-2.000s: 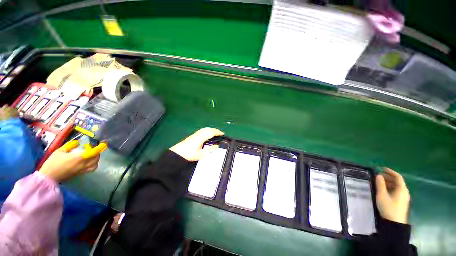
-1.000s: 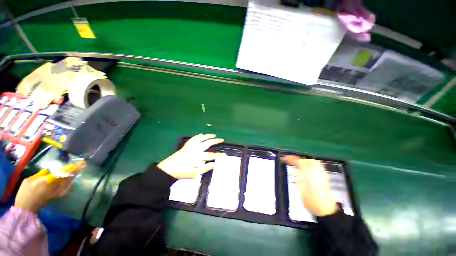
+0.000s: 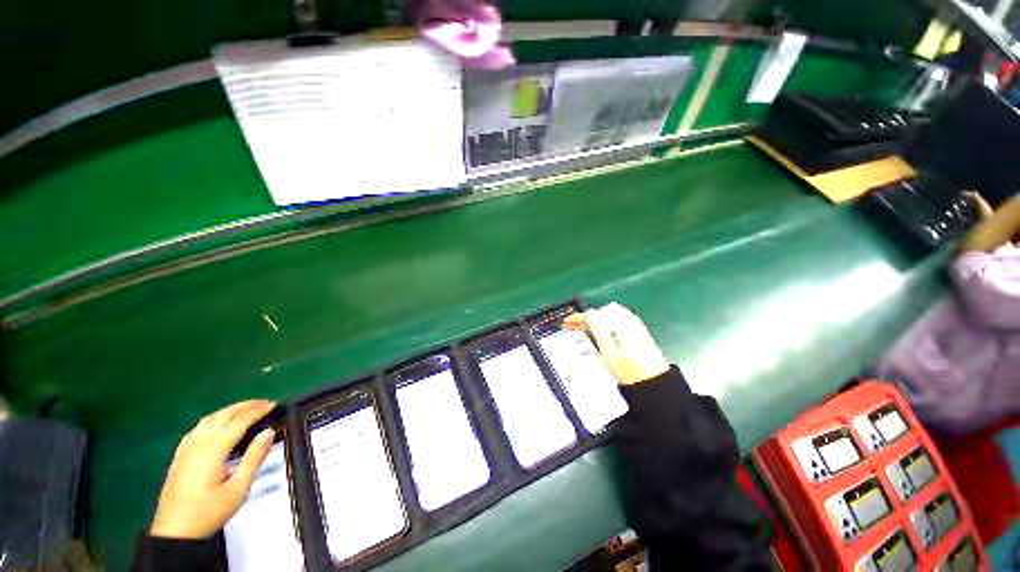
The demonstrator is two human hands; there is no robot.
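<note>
A black phone tray [image 3: 425, 523] lies on the green bench in front of me, tilted up to the right. It holds several smartphones side by side with white lit screens, one of them the middle phone [image 3: 442, 436]. My left hand [image 3: 218, 469] rests on the tray's left end, fingers over the top of the leftmost phone, whose lower part is cut off by the picture's edge. My right hand [image 3: 619, 344] lies at the top of the rightmost phone, fingertips on its upper edge.
A red turnover tray [image 3: 783, 453] with phones in compartments is at lower right. A neighbour's sleeve [image 3: 984, 302] is beyond it. Black trays [image 3: 839, 123] sit on a tan board [image 3: 861, 177] at far right. Paper sheets [image 3: 347, 117] hang on the back panel. A dark grey box [image 3: 43, 480] is at far left.
The view has swung right, bringing in the red tray and black trays. My right hand has moved from over the phones to the rightmost phone's top; my left hand is at the left end.
</note>
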